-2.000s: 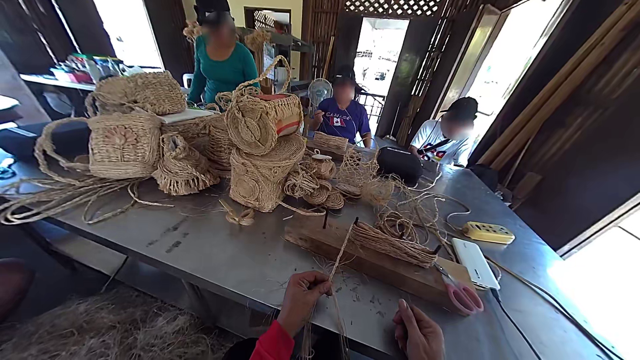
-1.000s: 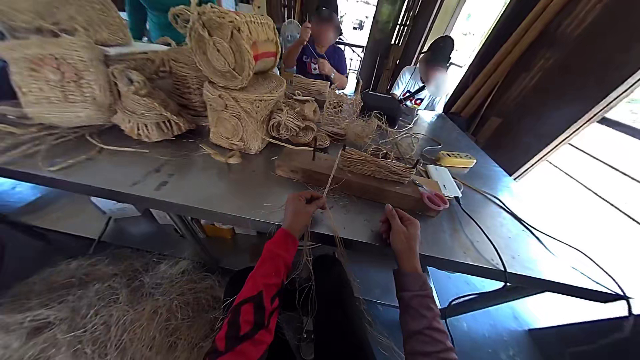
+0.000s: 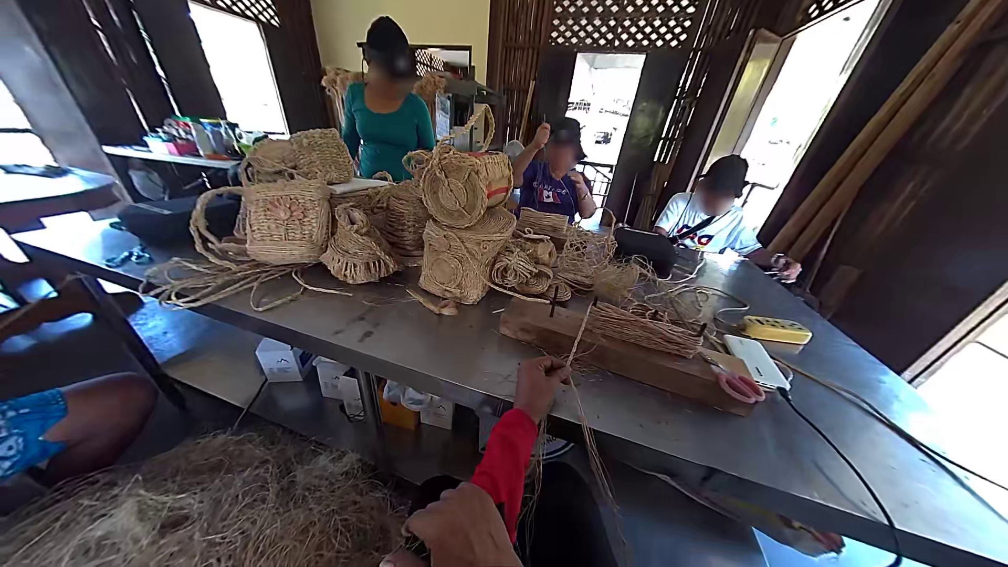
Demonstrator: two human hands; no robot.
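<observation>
My left hand [image 3: 542, 386], at the end of a red sleeve, pinches a twisted fibre cord [image 3: 580, 335] near the table's front edge. The cord runs up to a dark peg on a wooden block [image 3: 630, 356], and loose fibre strands [image 3: 589, 441] hang below the fingers. My right hand [image 3: 461, 526] is low in the view, crossed over toward the left forearm, beside a heap of raw plant fibre [image 3: 213, 504]. Its fingers are bent and partly cut off by the frame, so whether it holds anything is unclear. A bundle of wound cord [image 3: 646, 331] lies along the block.
Woven fibre bags [image 3: 287, 220] and baskets [image 3: 468, 256] crowd the metal table [image 3: 378, 339]. Scissors with pink handles [image 3: 740, 386], a white power bank [image 3: 756, 364] with a cable and a yellow power strip [image 3: 777, 330] lie right of the block. Several people are around the table.
My right hand has moved from beside the block down and left, toward the fibre heap. My left hand still pinches the cord. The person in purple has a hand raised.
</observation>
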